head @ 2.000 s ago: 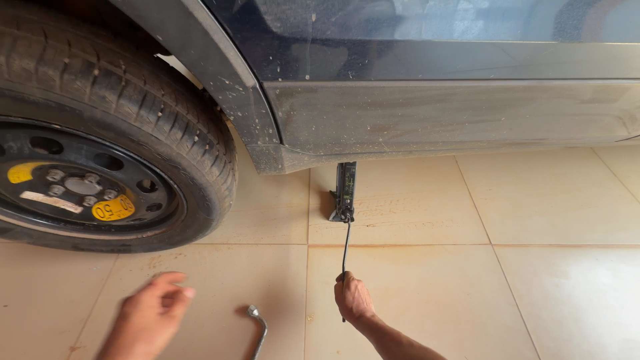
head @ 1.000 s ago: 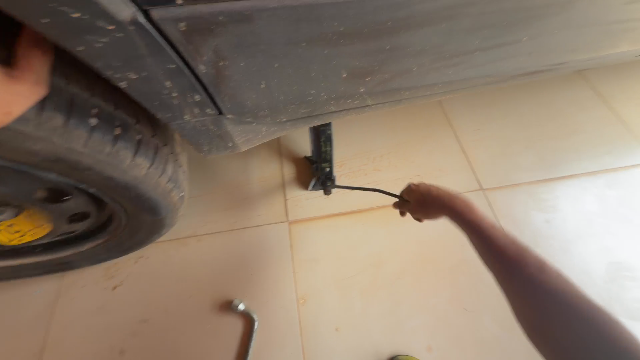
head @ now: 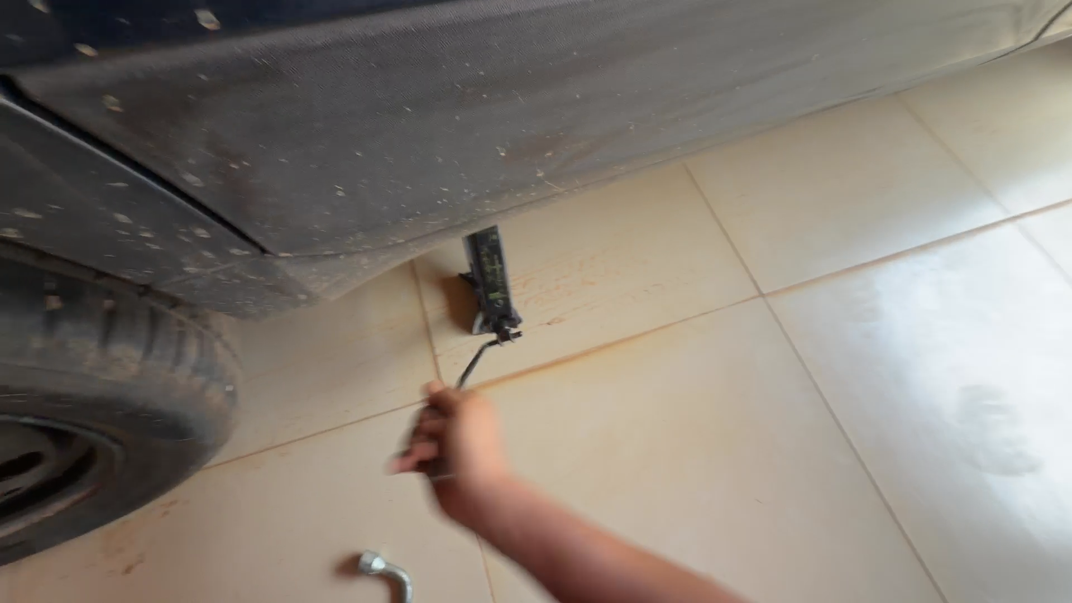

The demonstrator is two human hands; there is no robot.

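A black scissor jack (head: 492,276) stands on the tiled floor, its upper end hidden under the sill of a dark car. From its near end a thin black crank handle (head: 474,365) runs down toward me, and my right hand (head: 452,444) is closed around it, somewhat blurred. My left hand is out of view. At the bottom edge lies a metal L-shaped lug wrench (head: 387,565), socket end up the frame, the rest cut off.
The car's dusty lower side panel (head: 502,126) spans the top. At the left is a wheel with a dirty tyre (head: 117,377), close to the jack. Light floor tiles (head: 670,435) with brownish grout extend below the car.
The right hand has swung the crank handle from the jack's right side to below it. The left hand, at the tyre one second ago, has left the view.
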